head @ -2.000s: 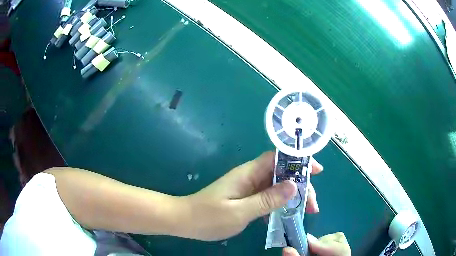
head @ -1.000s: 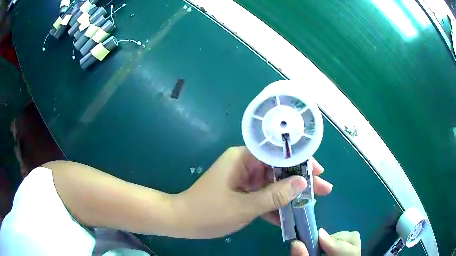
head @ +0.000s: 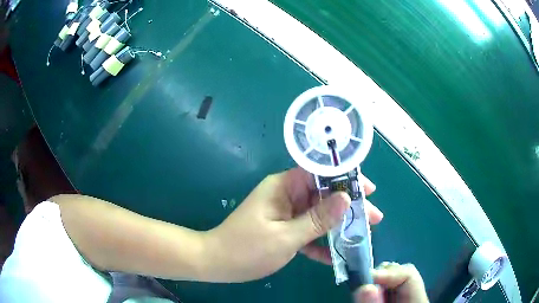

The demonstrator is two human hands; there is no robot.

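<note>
A white handheld fan body (head: 328, 131) is held with its round spoked head away from me and its open handle toward me. My left hand (head: 295, 219) grips the top of the handle, thumb over the dark control board (head: 340, 184). A grey cylindrical battery (head: 356, 260) lies along the lower part of the open handle; a thin wire shows above it. My right hand (head: 399, 284), cut off by the bottom edge, pinches the battery's lower end. Whether the battery is fully inside the handle cannot be told.
A pile of grey spare batteries (head: 106, 70) with pale-yellow patches and wires lies at upper left. A dark strip (head: 204, 108) lies on the green bench. Another white fan (head: 486, 266) rests at lower right by the white rail (head: 408, 155). The green belt (head: 461, 106) runs beyond.
The fan in my left hand first came closer and tilted, then moved back, up and slightly left. My right hand still holds the battery's lower end, which now lies more in line with the handle.
</note>
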